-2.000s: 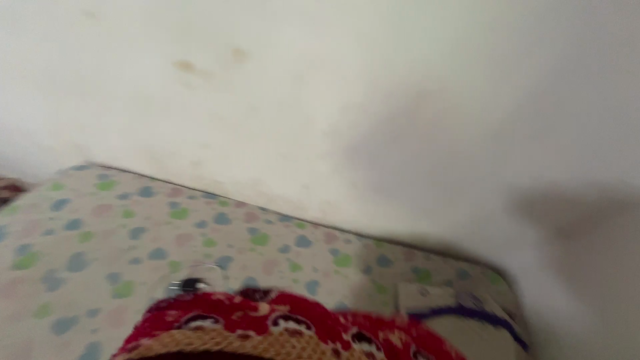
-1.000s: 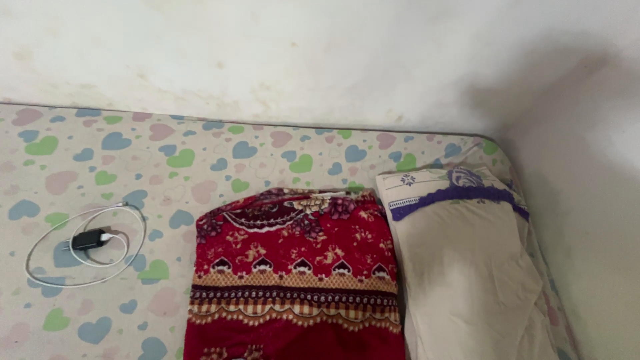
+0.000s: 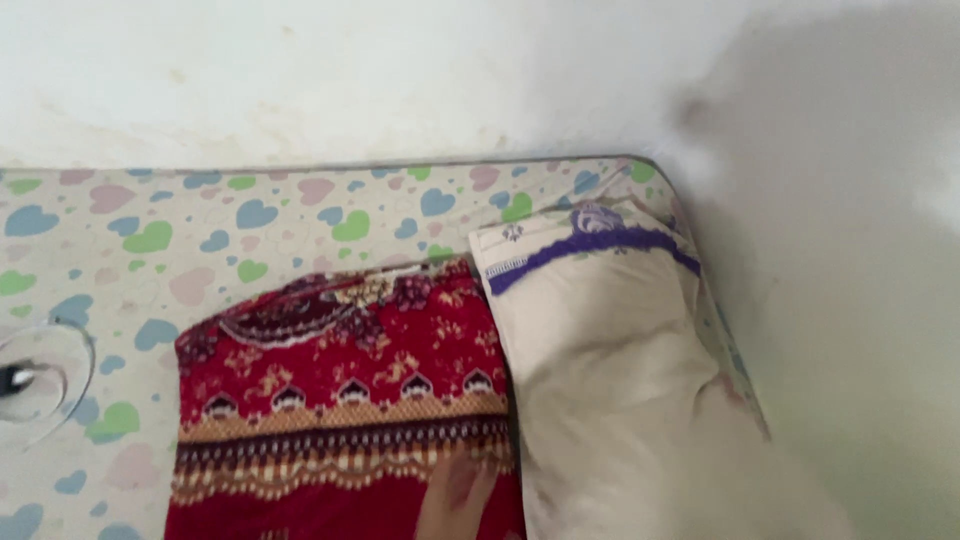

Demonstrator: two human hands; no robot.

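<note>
A folded red patterned blanket (image 3: 337,375) lies on the mattress, beside a cream pillow (image 3: 600,360) with a purple-trimmed, embroidered end. My left hand (image 3: 454,495), blurred, is over the blanket's lower right part near the pillow's left side. Its visible fingers are apart and nothing shows between them. At the pillow's right edge is a blurred, skin-toned patch that seems to be part of my right hand (image 3: 724,401); its fingers and grip cannot be made out.
The mattress (image 3: 277,217) has a heart-printed cover and meets pale walls (image 3: 337,82) behind and at the right. At the left edge, a black charger (image 3: 13,380) lies with a coiled white cable (image 3: 91,367).
My hands have come into view at the bottom and by the pillow's right edge; one second ago neither showed. The view has shifted considerably since two seconds ago.
</note>
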